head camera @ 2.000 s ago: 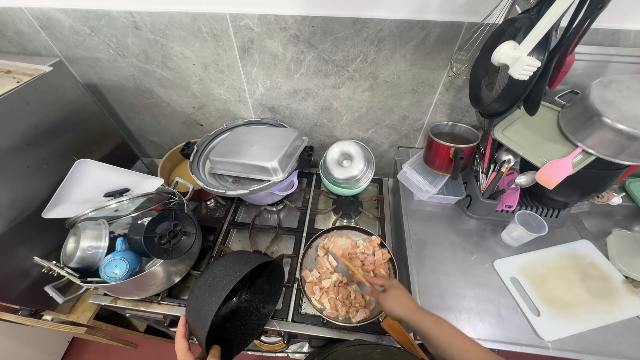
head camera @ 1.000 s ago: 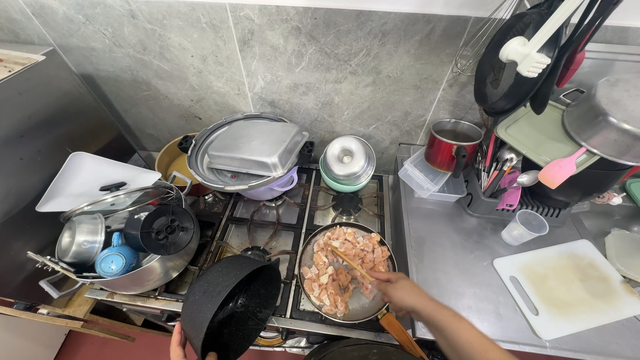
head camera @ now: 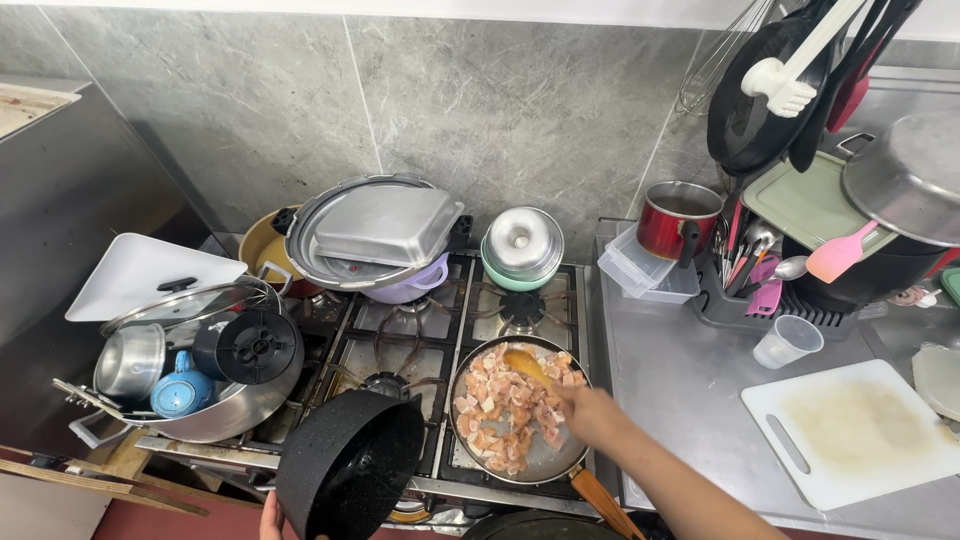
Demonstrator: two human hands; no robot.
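Note:
My right hand (head camera: pixel 589 412) holds a wooden spoon (head camera: pixel 527 365), its bowl among diced raw-looking meat (head camera: pixel 495 382) toward the back of a frying pan (head camera: pixel 517 480). The pan stands on the front right of the gas stove, its wooden handle (head camera: pixel 604 502) pointing toward me. At the lower edge, my left hand (head camera: pixel 271 519) grips a deep black speckled pot (head camera: pixel 330 457), tilted so that its dark, shiny inside faces right. Only some fingers of that hand show; the pot hides the rest.
A large metal pot (head camera: pixel 225 420) full of cookware stands left. Behind are a metal baking pan (head camera: pixel 382 225) on a lid and a ring mold (head camera: pixel 523 238) on a green bowl. A red pot (head camera: pixel 679 225), a plastic cup (head camera: pixel 787 341) and a white cutting board (head camera: pixel 855 427) are on the right counter.
The spoon and my right hand have shifted within the pan area, and the meat pieces lie differently. My left hand still holds the black pot, which has moved slightly.

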